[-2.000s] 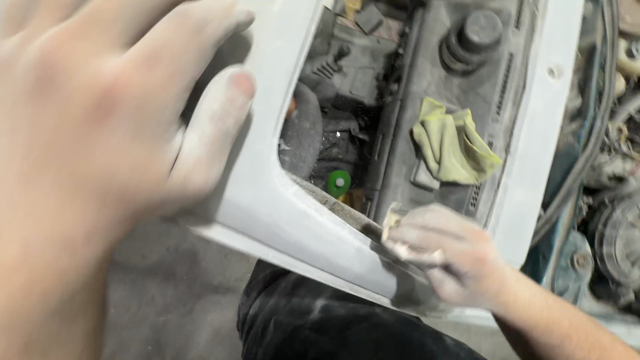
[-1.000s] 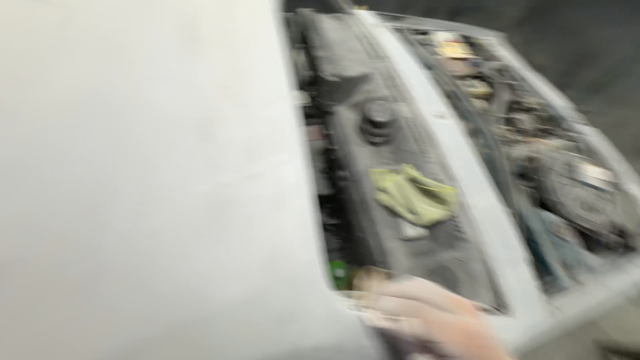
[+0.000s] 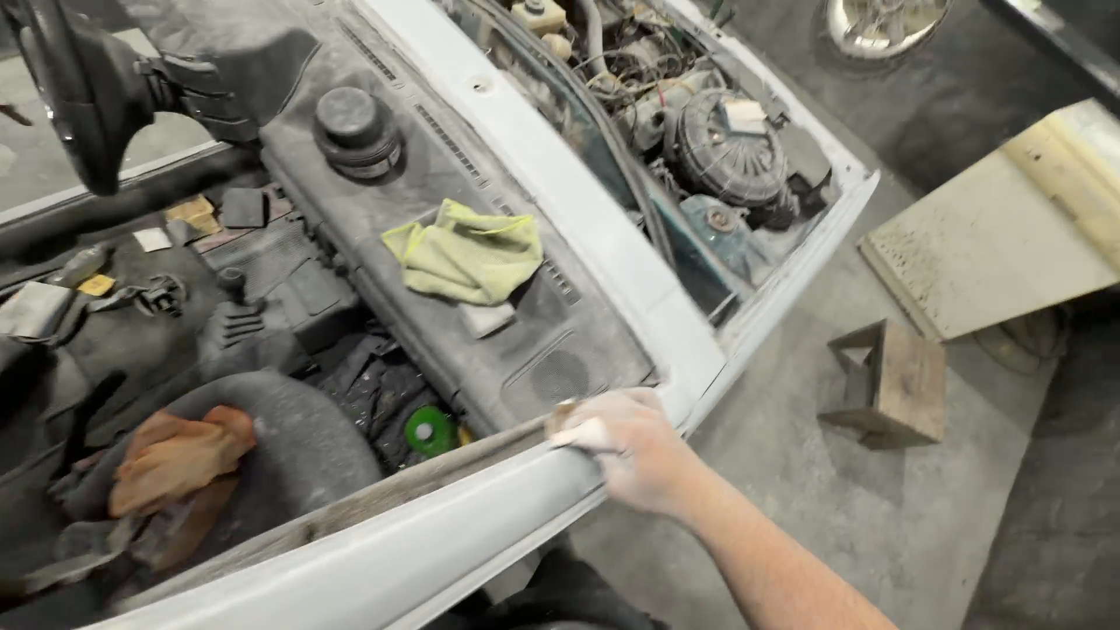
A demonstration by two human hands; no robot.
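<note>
My right hand (image 3: pixel 626 446), dusted with pale powder, rests on the white-grey windscreen pillar (image 3: pixel 490 503) of a car body, by the dashboard corner. Its fingers are bent around a small folded sheet (image 3: pixel 564 409), tan at the edge and mostly hidden; its material is unclear. Beyond the hand, a yellow-green cloth (image 3: pixel 472 254) lies crumpled on the dusty dashboard (image 3: pixel 420 341), touching a small pale block (image 3: pixel 486 319). A round black container (image 3: pixel 357 131) stands farther along the dashboard. My left hand is out of view.
Inside the car are a seat (image 3: pixel 306 446) with an orange cloth (image 3: pixel 179 455), a gear lever (image 3: pixel 232 284) and a steering wheel (image 3: pixel 74 96). The open engine bay holds a round air filter housing (image 3: pixel 731 153). A wooden box (image 3: pixel 910 385) and a cream panel (image 3: pixel 989 245) stand right.
My left hand, seen large at the left two seconds ago, has left the view. My right hand remains at the pillar. The view has swung widely, showing more interior and floor.
</note>
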